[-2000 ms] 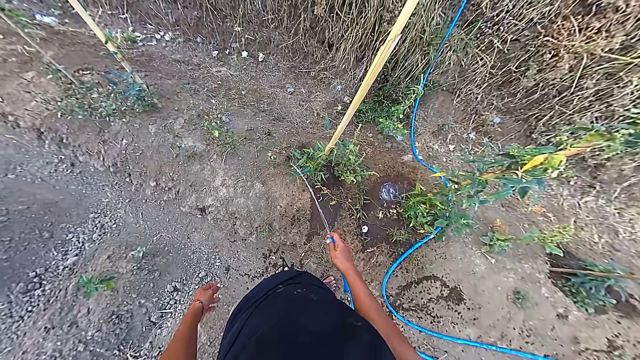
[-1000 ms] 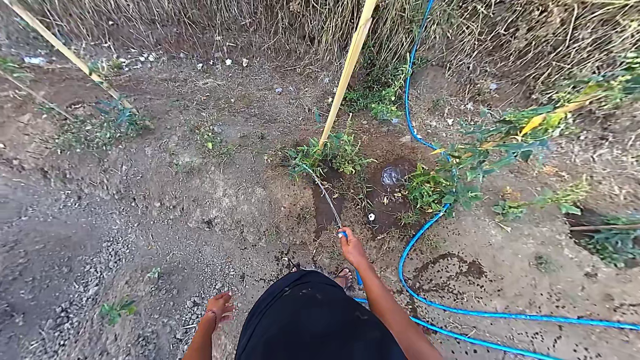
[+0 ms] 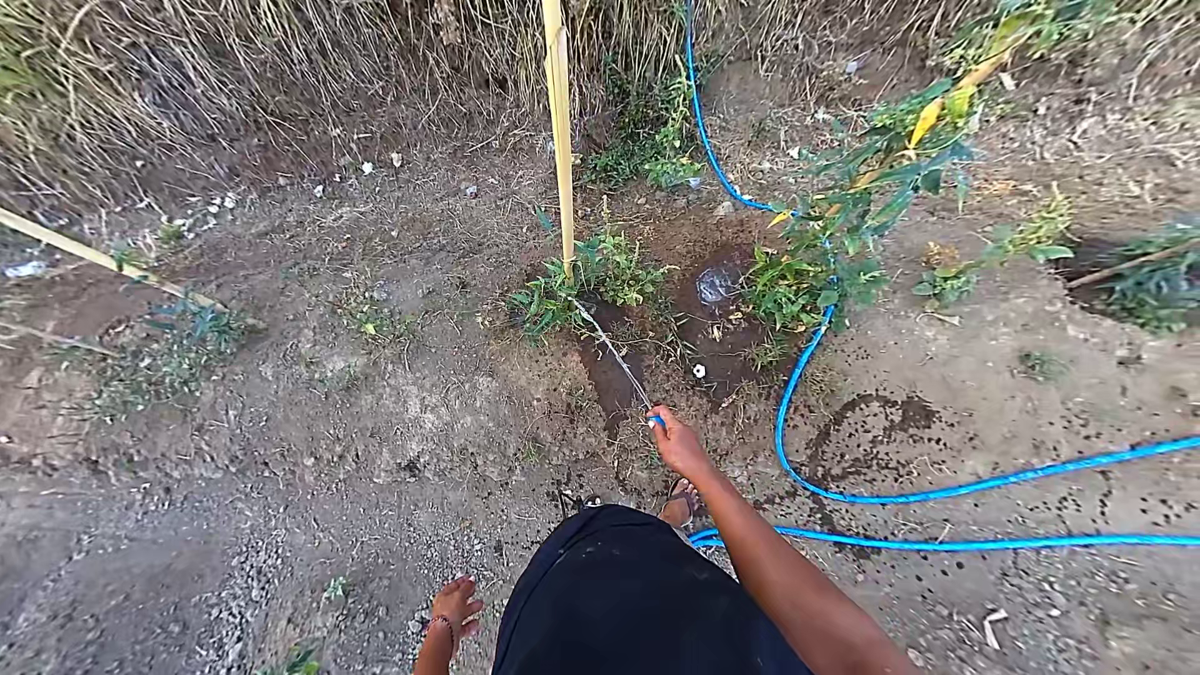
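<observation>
My right hand (image 3: 679, 444) is closed around the end of a blue hose (image 3: 891, 496), in front of my body. From it a thin stream of water (image 3: 614, 354) runs up and left to the base of a leafy green plant (image 3: 619, 269), where a pale wooden stake (image 3: 560, 141) stands upright. Dark wet soil (image 3: 611, 380) lies under the stream. My left hand (image 3: 456, 605), with a bracelet at the wrist, hangs low at the left of my dark clothing, fingers apart and holding nothing.
The hose loops over the ground at right, past a taller leafy plant (image 3: 877, 192). A puddle (image 3: 717, 284) lies beside it. Another stake (image 3: 103, 260) leans at left over a low plant (image 3: 178, 352). Dry grass (image 3: 281, 75) lines the back; a hollow with a plant (image 3: 1158, 281) is at far right.
The view has turned, with the staked plant now more upright in it. The water stream still falls at the same plant, and my right hand keeps its hold on the hose end.
</observation>
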